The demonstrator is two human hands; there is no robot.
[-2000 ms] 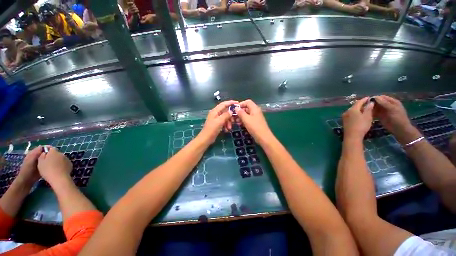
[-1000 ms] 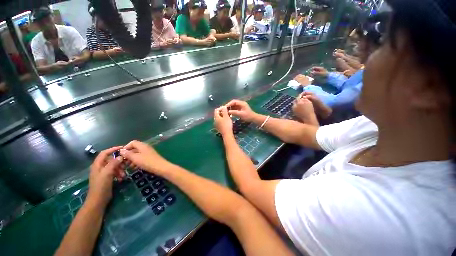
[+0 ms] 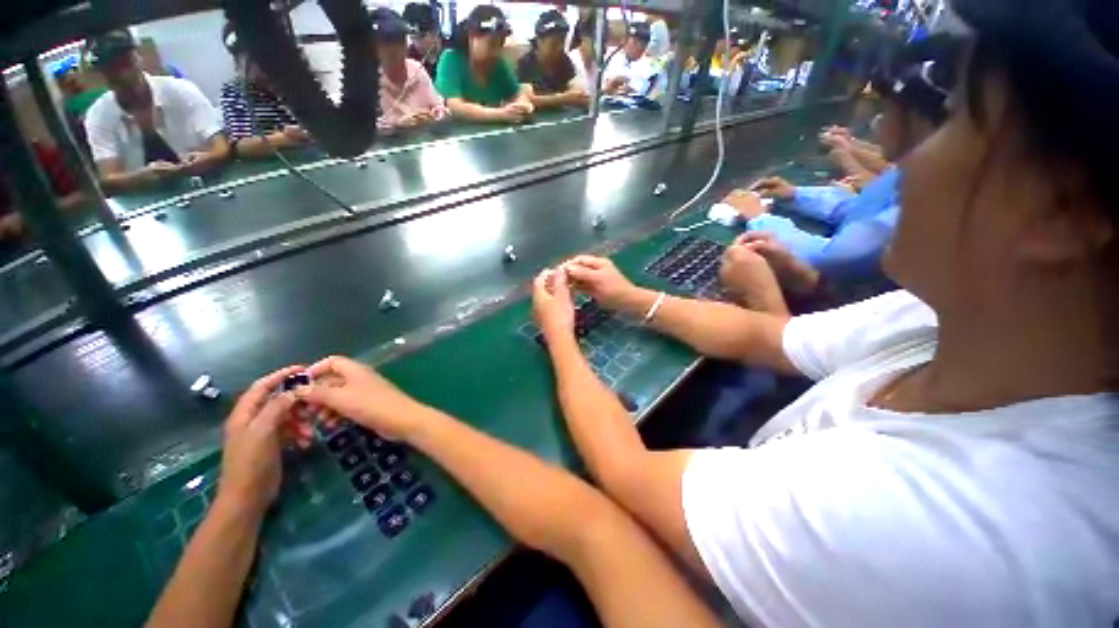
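Observation:
My left hand (image 3: 261, 423) and my right hand (image 3: 352, 395) meet at the left of the view, above the green bench. Their fingertips hold a small dark unit (image 3: 296, 382) with a pale edge between them. The fingers partly hide it. Below and right of my hands, black square pieces (image 3: 378, 499) lie in rows in a clear parts tray (image 3: 292, 543). My right hand and forearm cover part of the rows. Empty pockets show as pale outlines on the left.
A dark conveyor belt (image 3: 448, 249) runs beyond the bench, with small pale workpieces (image 3: 389, 299) spaced along it. A person in a white shirt (image 3: 847, 454) sits close on the right, hands over another tray. More people sit opposite. A black object (image 3: 322, 74) hangs overhead beside green posts (image 3: 96, 294).
The view has swung right since the oldest frame. Since one second ago, belt workpieces have shifted slightly left and towards me. Both hands still hold the small unit, with the fingers slightly shifted.

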